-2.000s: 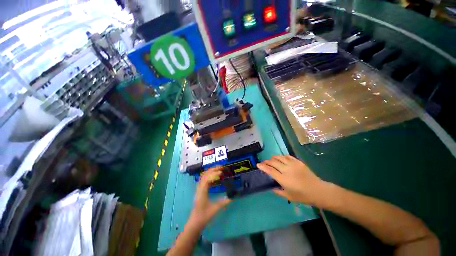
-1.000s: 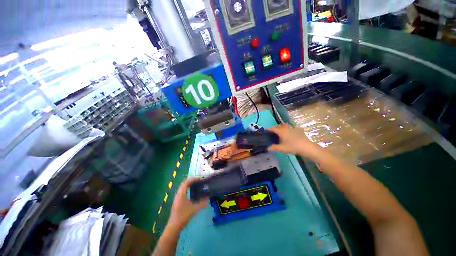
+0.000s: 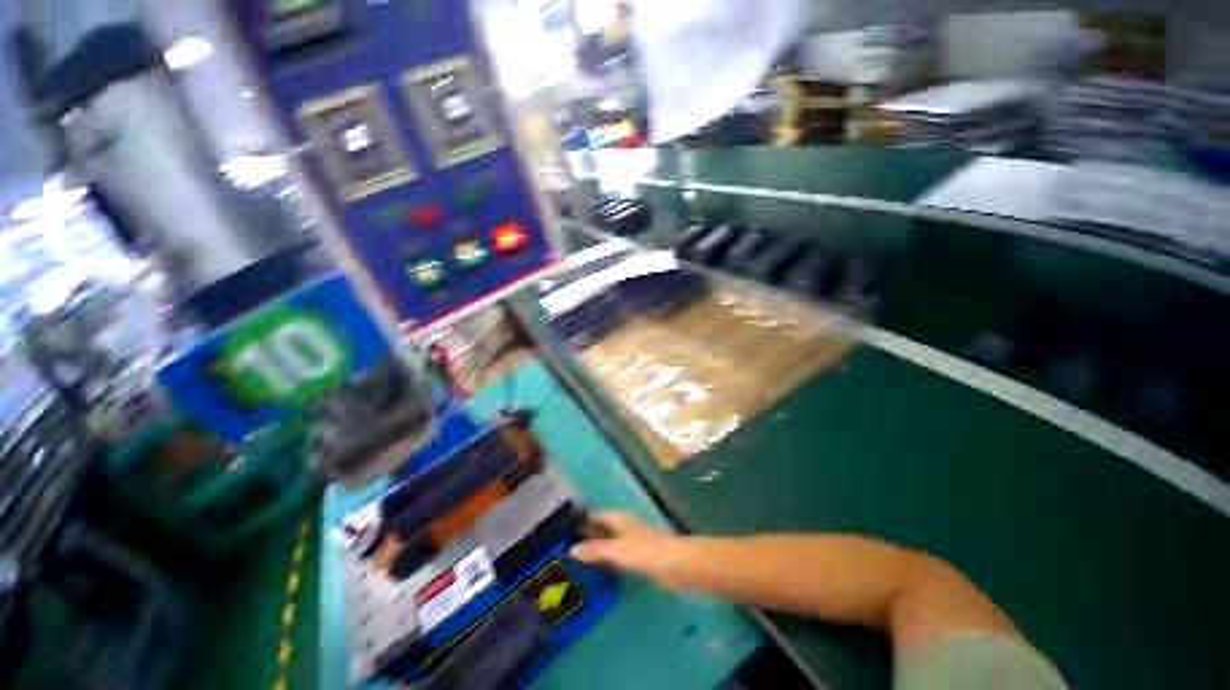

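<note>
A dark housing [image 3: 452, 475] lies in the fixture, with the orange-brown strip [image 3: 465, 515] along its front. The grey fixture block [image 3: 391, 613] carries a red and white label. A second dark part [image 3: 488, 650] covers much of the blue button panel [image 3: 583, 613]; one yellow arrow shows. What supports this part cannot be told. My right hand [image 3: 627, 547] is at the right end of the fixture and panel, fingertips against or beside it, with nothing visible in it. The picture is blurred. My left hand is not in view.
The blue control box [image 3: 391, 81] and green number 10 sign [image 3: 283, 353] stand behind. Clear film over a tan sheet [image 3: 728, 353] and a white sheet [image 3: 614, 280] on dark strips lie to the right. The green conveyor [image 3: 863, 472] has dark parts beyond its white line.
The view has swung right. My right hand has left the dark part at the fixture and come to the panel's right end. My left hand has gone out of view.
</note>
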